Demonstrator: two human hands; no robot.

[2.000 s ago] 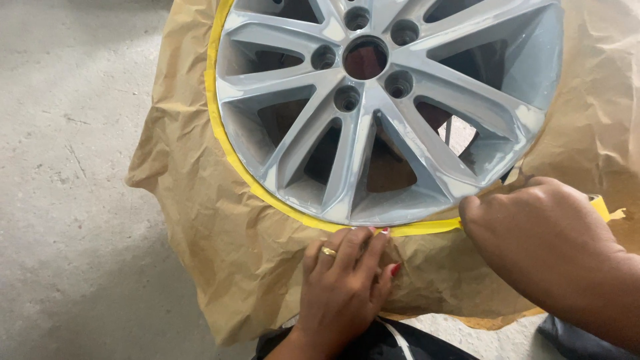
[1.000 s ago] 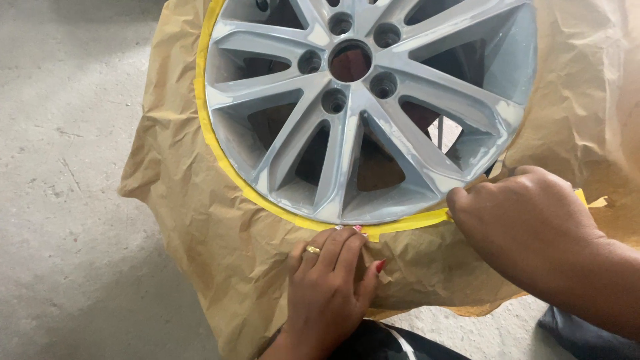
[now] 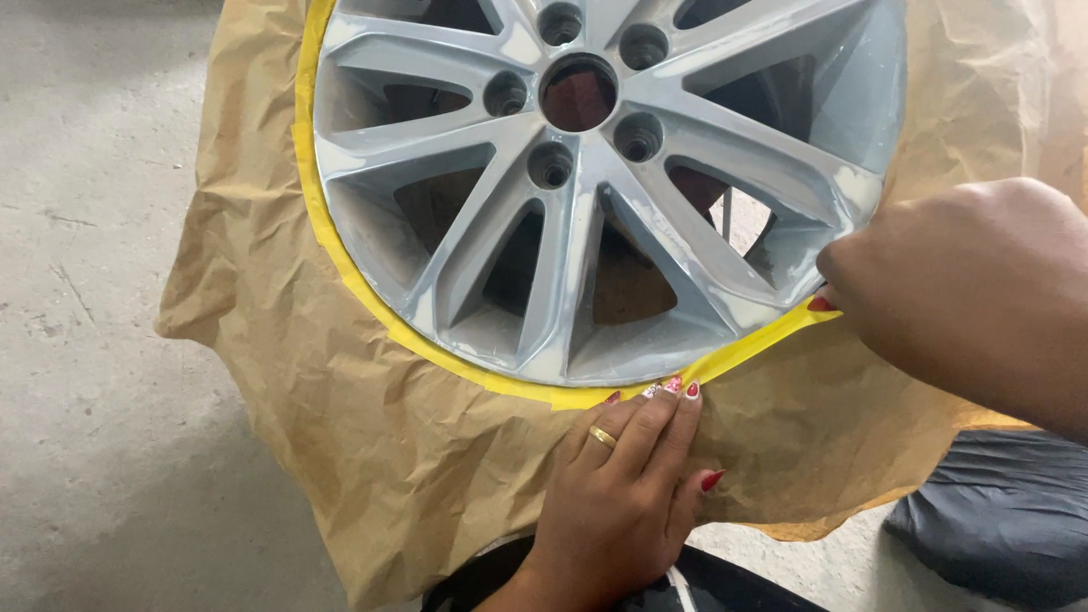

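Note:
A grey alloy wheel (image 3: 586, 170) with pale sanded patches lies face up, brown masking paper (image 3: 408, 442) spread around it. Yellow masking tape (image 3: 374, 302) follows the rim's left and lower edge, joining rim and paper. My left hand (image 3: 629, 476), a gold ring on one finger, lies on the paper at the bottom of the rim, fingertips pressing on the tape and nothing held. At the lower right of the rim, my right hand (image 3: 960, 289) pinches the strip of tape, which runs taut between the two hands; most of its fingers are hidden behind the back of the hand.
Grey concrete floor (image 3: 93, 340) shows to the left and below the paper. Dark fabric (image 3: 994, 510) is at the lower right, and more dark clothing (image 3: 722, 578) is beneath my left hand. The paper's loose edge hangs out past the wheel.
My right hand has shifted up and right along the rim, away from my left hand. More yellow tape shows between them. The loose tape end seen earlier beyond the right hand no longer shows.

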